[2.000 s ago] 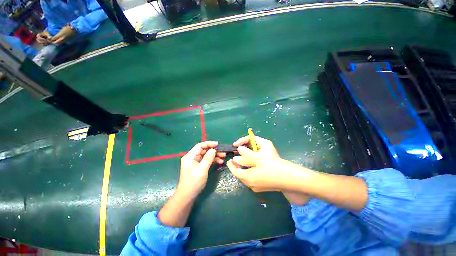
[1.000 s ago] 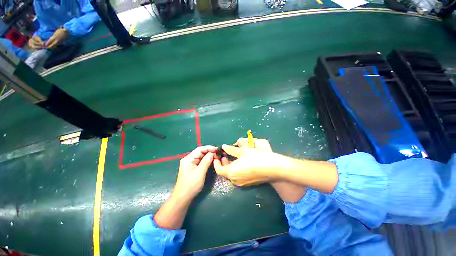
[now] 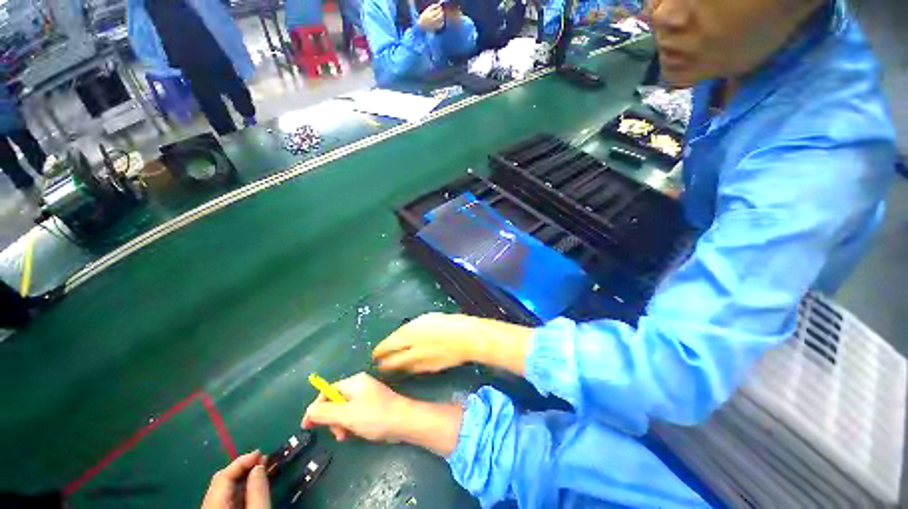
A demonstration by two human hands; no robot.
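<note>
My left hand [image 3: 239, 483], cut off by the bottom edge, pinches the near end of a black module [image 3: 289, 451] with small pale details. My right hand [image 3: 360, 408] is at that module's far end and holds tweezers with a yellow handle [image 3: 327, 389]; their tips are hidden. A second black module [image 3: 313, 471] lies beside the first, nearer the bottom edge. A blue film sheet with dark grey strips [image 3: 488, 246] lies on black trays [image 3: 410, 217].
Another person [image 3: 787, 189] leans in from the right, their hand [image 3: 428, 343] close beyond my right hand. A white tray stack [image 3: 846, 388] stands at right. Red tape [image 3: 134, 441] marks the green bench [image 3: 229, 308]. A small parts tray [image 3: 647, 134] is farther along.
The view has swung right, and both hands now show lower left. Another person and their reaching hand have come into view. Two modules now show by my hands.
</note>
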